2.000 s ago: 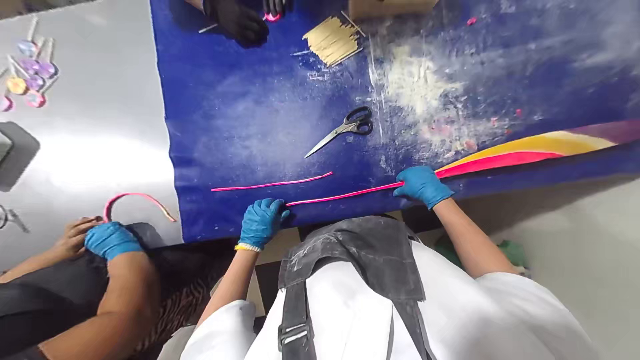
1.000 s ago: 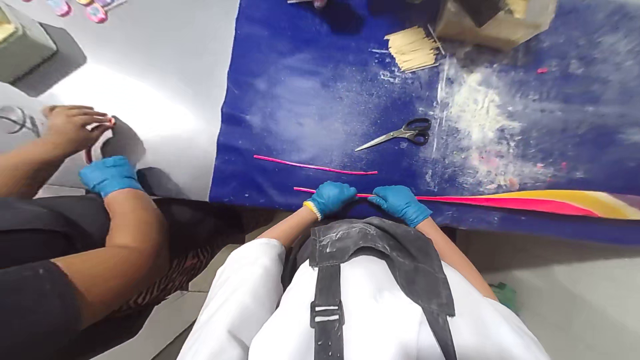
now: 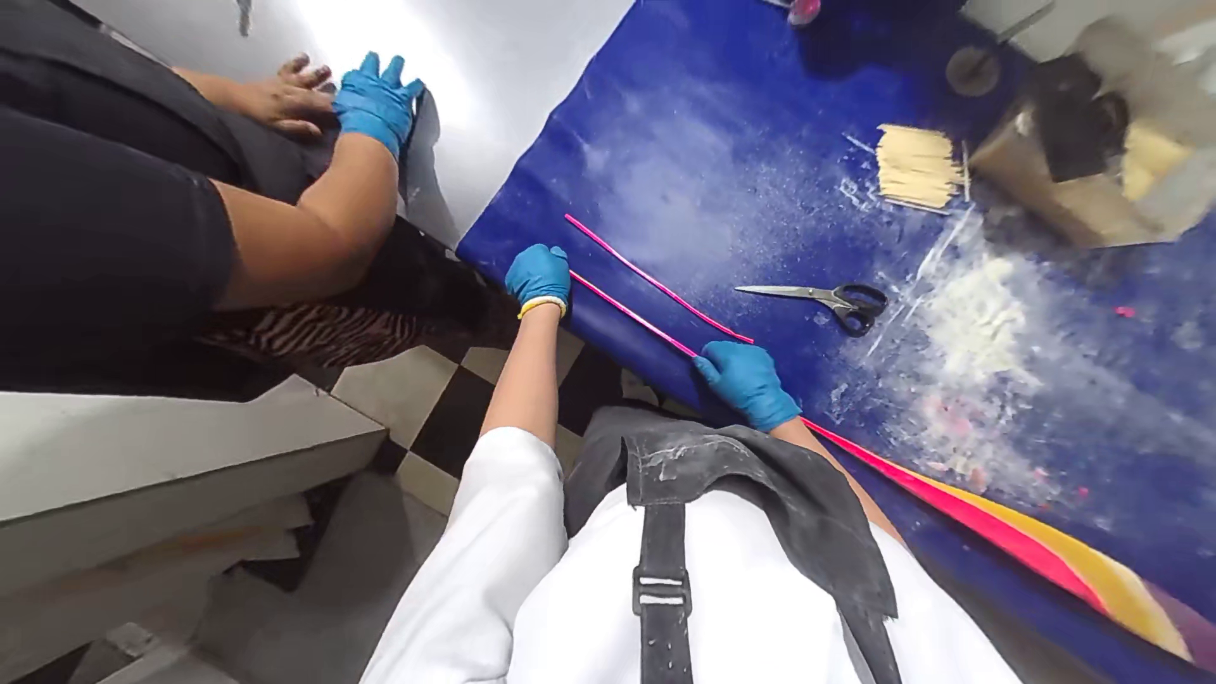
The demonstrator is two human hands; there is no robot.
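Note:
My left hand (image 3: 540, 275), in a blue glove, is closed on the thin end of a pink candy-like strand (image 3: 632, 314) at the table's near edge. Farther along the same strand, my right hand (image 3: 750, 383), gloved in blue, grips it. Beyond that hand the strand widens into a thick pink, yellow and purple striped piece (image 3: 1035, 548). A separate thin pink strand (image 3: 655, 281) lies just beyond the held one, roughly parallel to it. Scissors with black handles (image 3: 825, 300) rest on the blue sheet to the right, partly spread.
At left, a co-worker's blue-gloved hand (image 3: 376, 103) and bare hand press on the metal table (image 3: 484, 57). Thin wooden sticks (image 3: 917, 167) lie near a cardboard box (image 3: 1083, 190) at upper right. White powder (image 3: 978, 318) covers part of the blue sheet (image 3: 665, 142).
My hands, close together one second ago, are now farther apart, with the strand stretched between them. The co-worker's gloved hand has moved up onto the metal table. The view has turned.

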